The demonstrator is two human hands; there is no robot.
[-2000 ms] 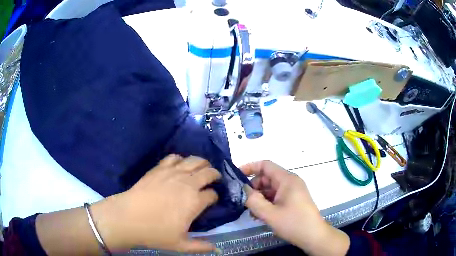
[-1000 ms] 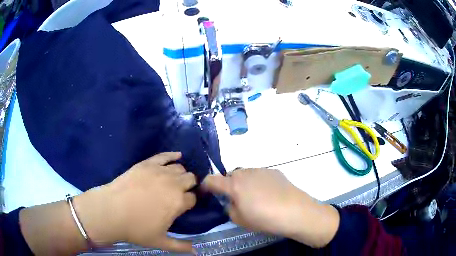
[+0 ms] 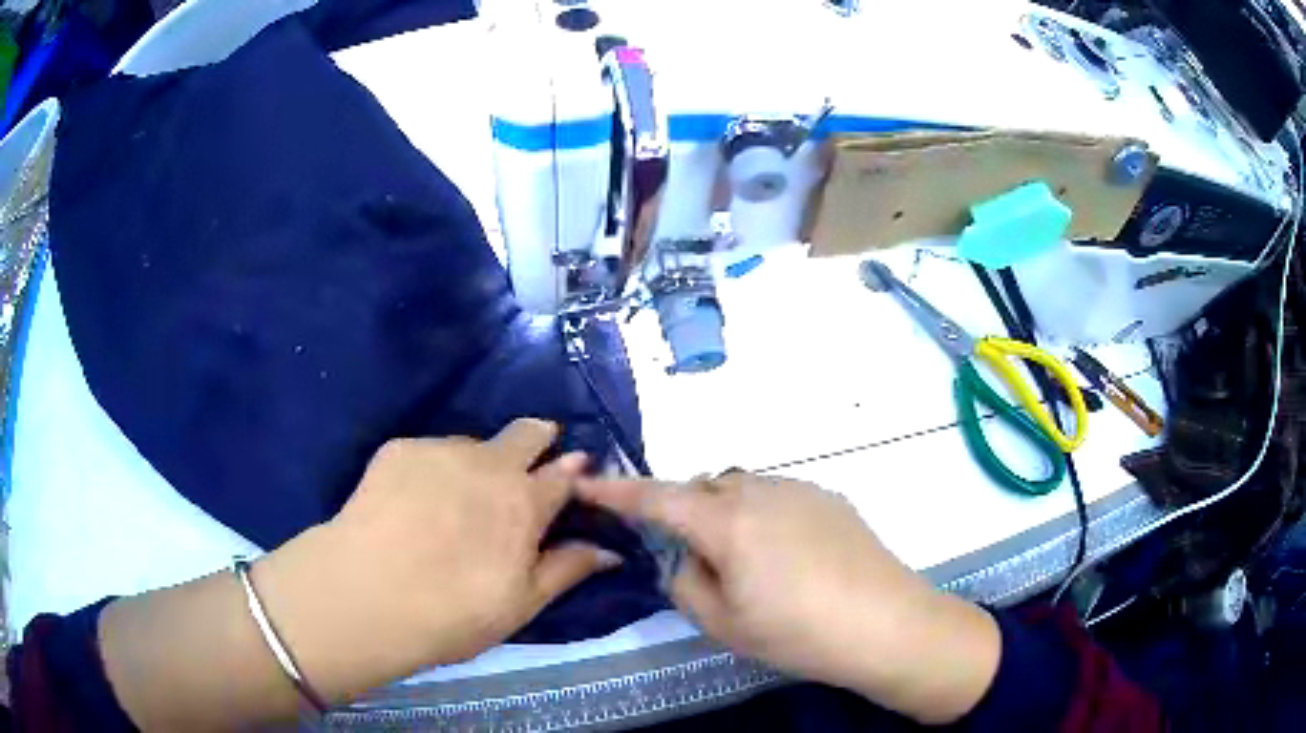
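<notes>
A large dark navy garment piece point(image 3: 272, 272) lies on the left of the machine table and runs under the presser foot point(image 3: 576, 308). My left hand point(image 3: 458, 530) rests on the cloth near the table's front edge, its fingertips gripping the cloth edge. My right hand point(image 3: 774, 573) is just right of it and pinches the folded edge between thumb and fingers. The fingertips of both hands nearly meet. The fold in my right fingers is blurred and partly hidden.
The white sewing machine head point(image 3: 688, 158) stands behind the hands, with a grey-blue knob point(image 3: 695, 337) right of the foot. Scissors point(image 3: 988, 375) with yellow and green handles lie right. A cardboard flap point(image 3: 917, 193) carries a mint-green piece point(image 3: 1014, 225). A measuring tape point(image 3: 573, 699) lines the front edge.
Since the earliest frame my right hand has turned palm-down and moved left, its fingertips closer to my left hand. The camera view has shifted, so the machine appears further left and higher.
</notes>
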